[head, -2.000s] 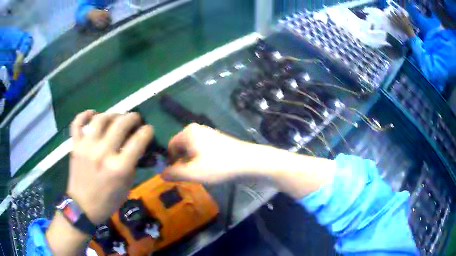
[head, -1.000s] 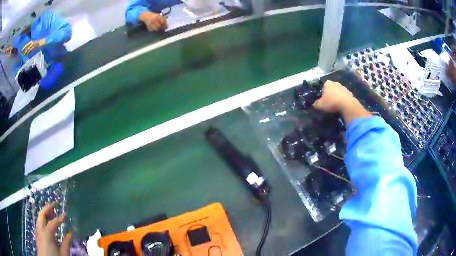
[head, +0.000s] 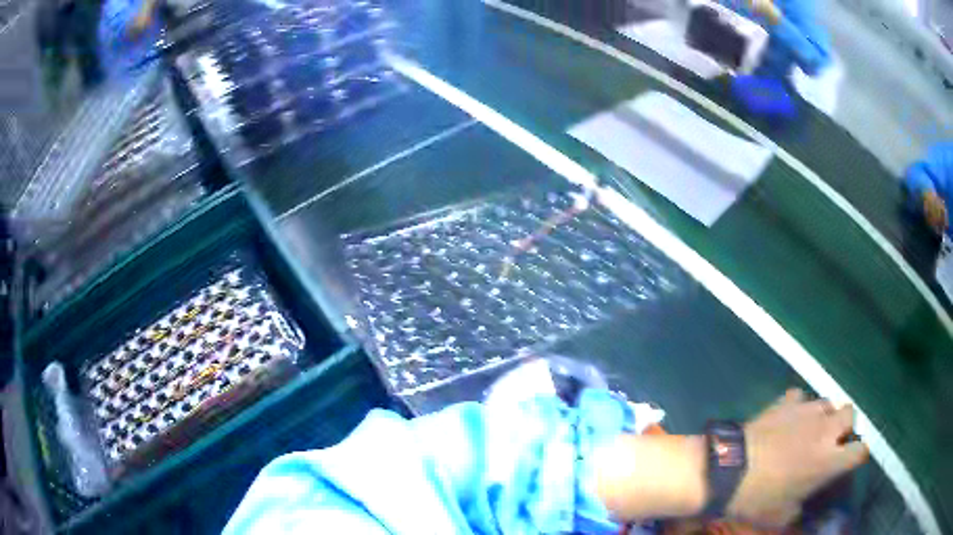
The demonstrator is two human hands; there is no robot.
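Note:
My left hand (head: 796, 455), with a dark band on its wrist, reaches to the lower right beside the pale conveyor rail. Its fingers are bent and blurred, and a small dark thing shows at the fingertips; whether it is gripped I cannot tell. My right hand is not in view. A clear blister tray (head: 502, 287) with many small cavities lies on the bench beyond my sleeve, with a thin reddish wire across it. A sliver of orange (head: 654, 428) shows behind my forearm, beside a ragged white piece.
A dark teal crate (head: 355, 361) at the left holds a tray of small silver-black parts (head: 188, 366). More clear trays (head: 303, 78) stand at the upper left. White paper (head: 674, 152) lies on the green conveyor beyond its pale rail (head: 721, 293). Other people's blue sleeves and hands show along the top and right.
The view has swung left, bringing the crate and left tray in and taking the screwdriver and housing tray out. My left arm now reaches across the lower picture; my right hand has left view.

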